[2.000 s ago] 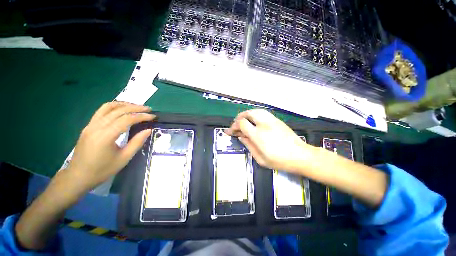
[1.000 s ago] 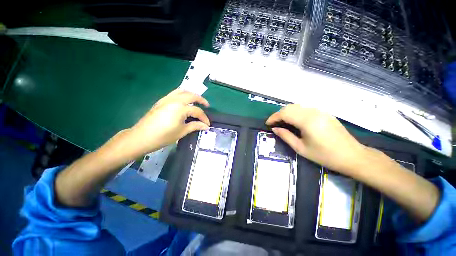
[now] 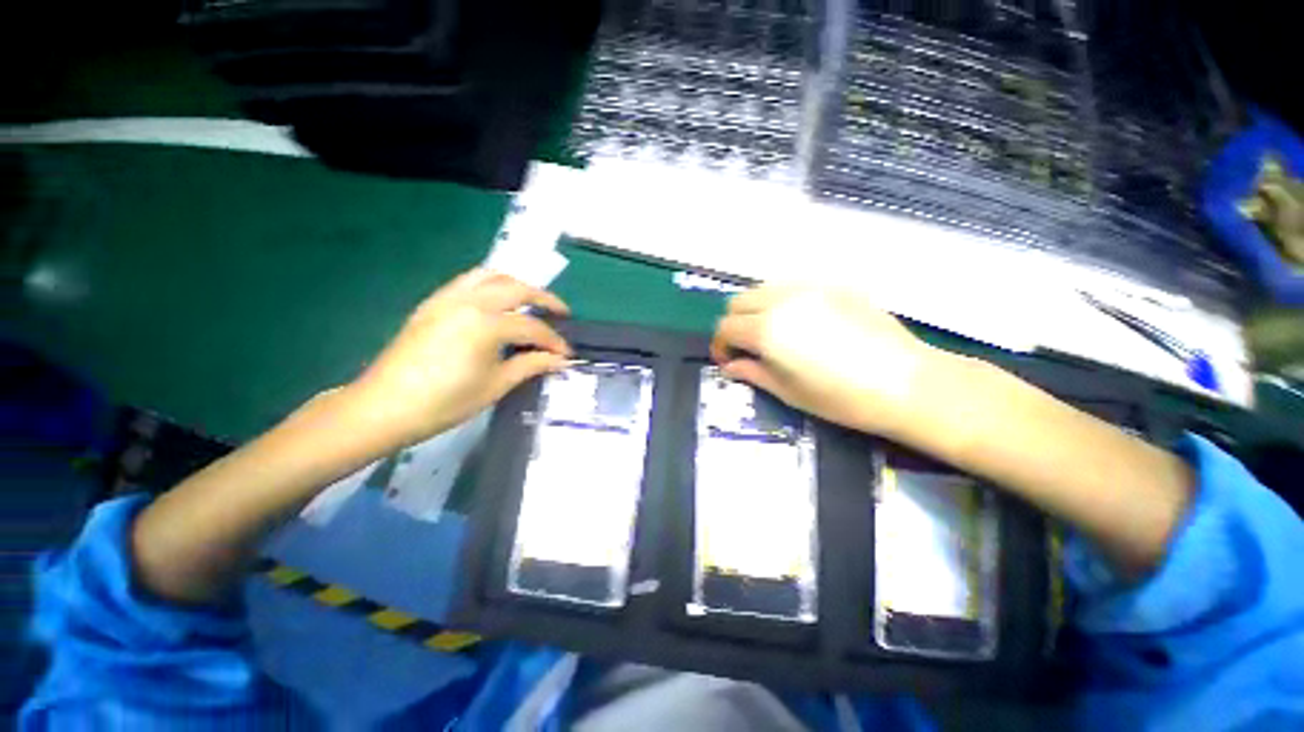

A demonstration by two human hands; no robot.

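Observation:
Several open-backed phones lie in a row in the black foam tray [image 3: 665,472]. The leftmost phone [image 3: 579,493] has a silvery outline, a white middle and a dark lower end. My left hand [image 3: 465,343] has its thumb and fingertips at that phone's top left corner. The second phone [image 3: 755,501] looks alike. My right hand [image 3: 815,350] is at its top end, fingertips bent together and covering part of the camera end. The third phone [image 3: 937,558] is partly under my right forearm. The picture is blurred; I cannot tell whether either hand holds a small part.
Clear blister trays [image 3: 944,129] stand behind a white board [image 3: 858,243]. Tweezers [image 3: 1137,318] and a blue pick [image 3: 1204,372] lie on the board. A blue bin [image 3: 1237,186] is at right. White liner strips [image 3: 532,229] lie left of the tray on the green mat [image 3: 343,258].
The view has swung right, then slightly back left. My left hand has come to the leftmost phone's top corner. My right hand's fingertips have closed in at the second phone's top.

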